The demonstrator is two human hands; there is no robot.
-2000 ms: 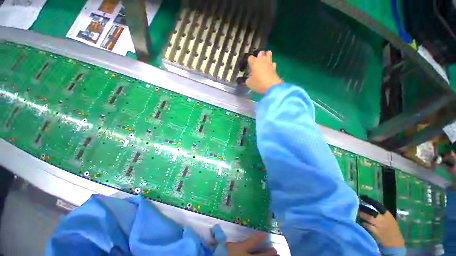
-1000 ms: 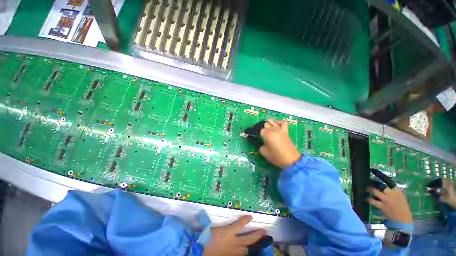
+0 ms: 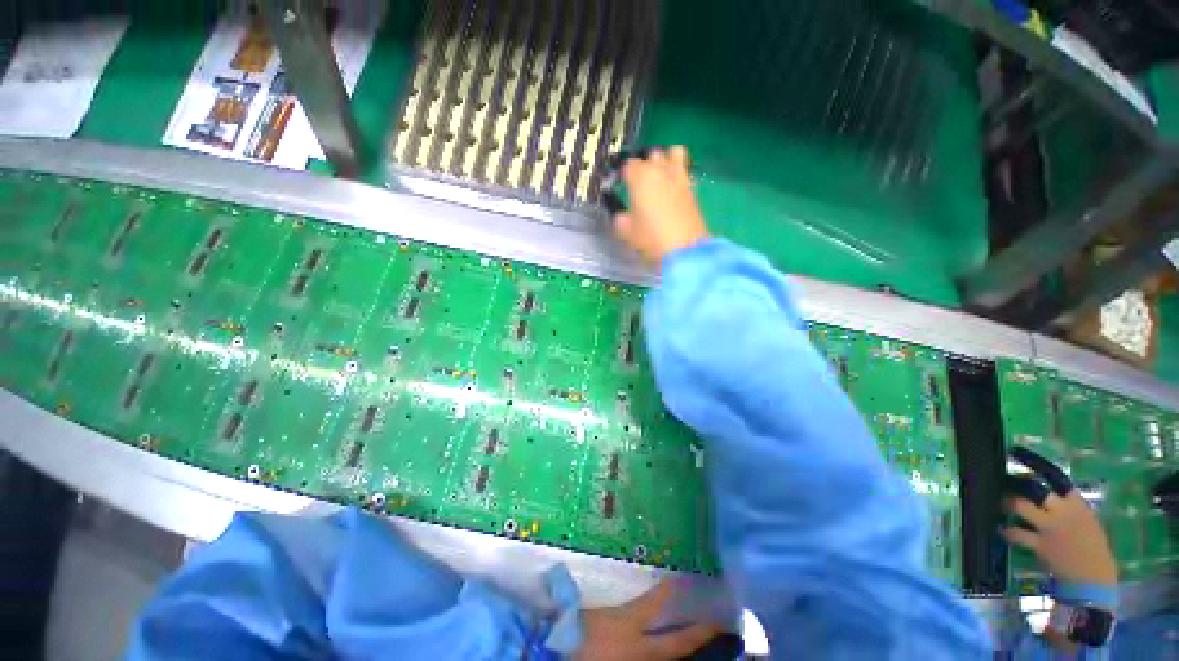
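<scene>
Green PCB panels (image 3: 427, 375) lie in a row along the conveyor, with small dark components on them. The component tray (image 3: 517, 110) with rows of cream-gold parts sits on the shelf above. My right hand (image 3: 657, 207), with black finger cots, is at the tray's lower right corner, fingertips on its edge. Whether it pinches a part is hidden. My left hand (image 3: 653, 626) is low at the bottom, near the front rail, partly covered by my right sleeve; its fingers do not show clearly.
Silver rails (image 3: 349, 207) edge the boards. A dark gap (image 3: 979, 478) separates panels at the right, beside another person's hand (image 3: 1067, 536) with a watch. Clear ribbed trays (image 3: 828, 116) lie right of the filled tray. Instruction sheets (image 3: 246, 97) and a metal post (image 3: 310, 91) stand left.
My right hand first went from the tray down to the boards, and is now back at the tray's corner. My left hand, showing spread fingers before, is now partly covered.
</scene>
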